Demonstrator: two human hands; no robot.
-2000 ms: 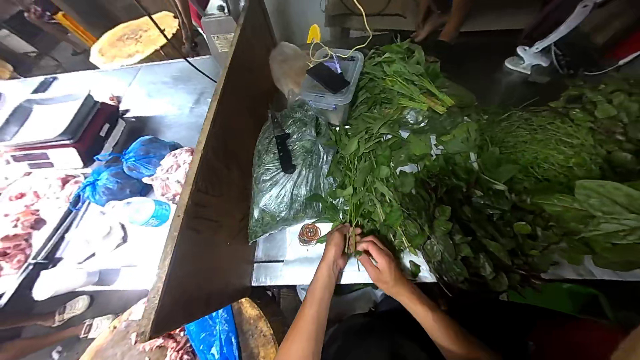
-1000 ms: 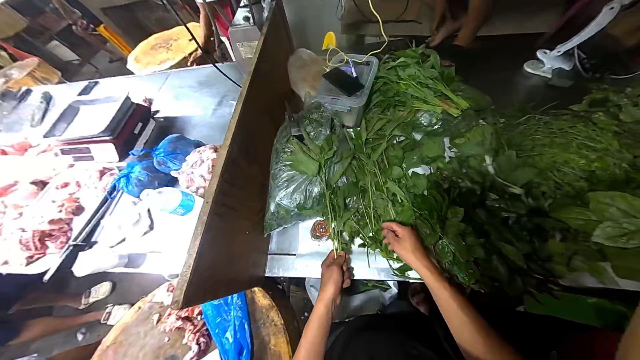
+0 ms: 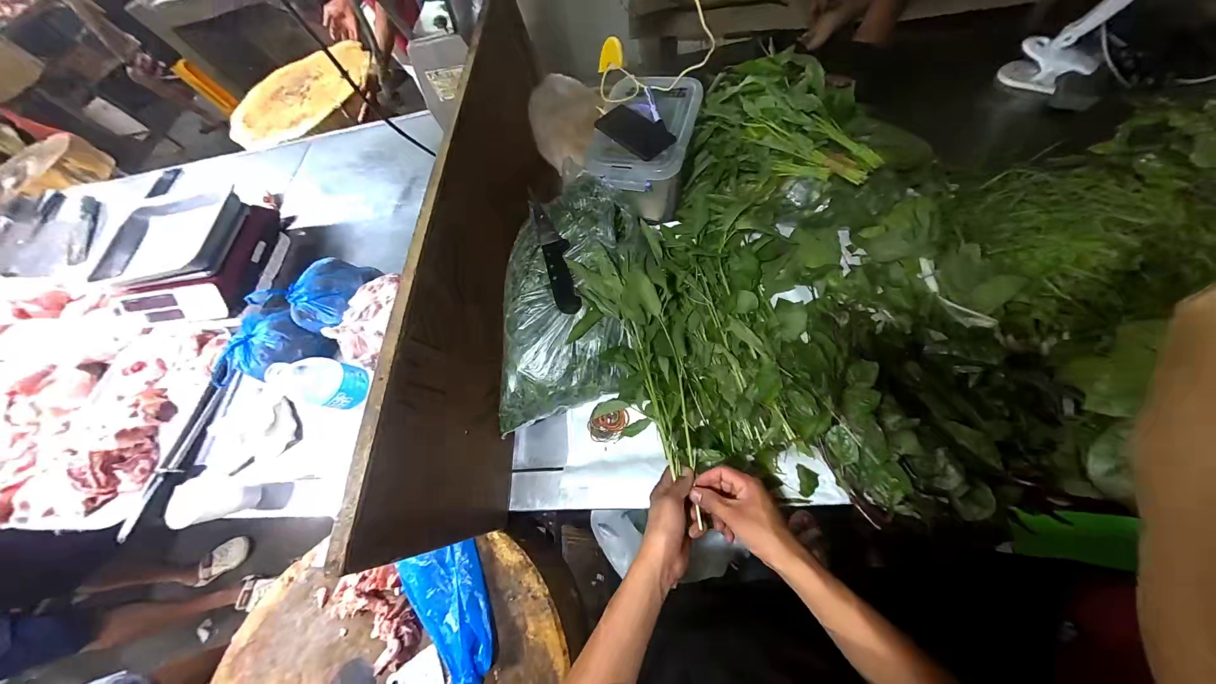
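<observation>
My left hand (image 3: 670, 518) is closed around the stem ends of a bunch of leafy greens (image 3: 655, 313) at the table's front edge. The fingertips of my right hand (image 3: 741, 513) pinch a pale stem beside it, close to the left hand. The leafy ends point away from me, over a heap of loose greens (image 3: 750, 332). Rubber bands (image 3: 608, 425) lie on the table just left of the stems. A knife with a black handle (image 3: 559, 275) rests on a clear plastic bag of greens (image 3: 560, 356) farther left.
A wooden partition (image 3: 432, 361) stands to the left, with raw meat (image 3: 104, 418), a scale (image 3: 195, 256) and blue bags (image 3: 328, 293) beyond it. A phone (image 3: 635, 131) lies on a plastic container (image 3: 665, 171) at the back. Other people's hands (image 3: 845, 19) show at the far edge.
A second ago my right hand was apart from my left, over the heap; now the two are together at the stem ends. The bunch in my left hand was not raised like this two seconds ago.
</observation>
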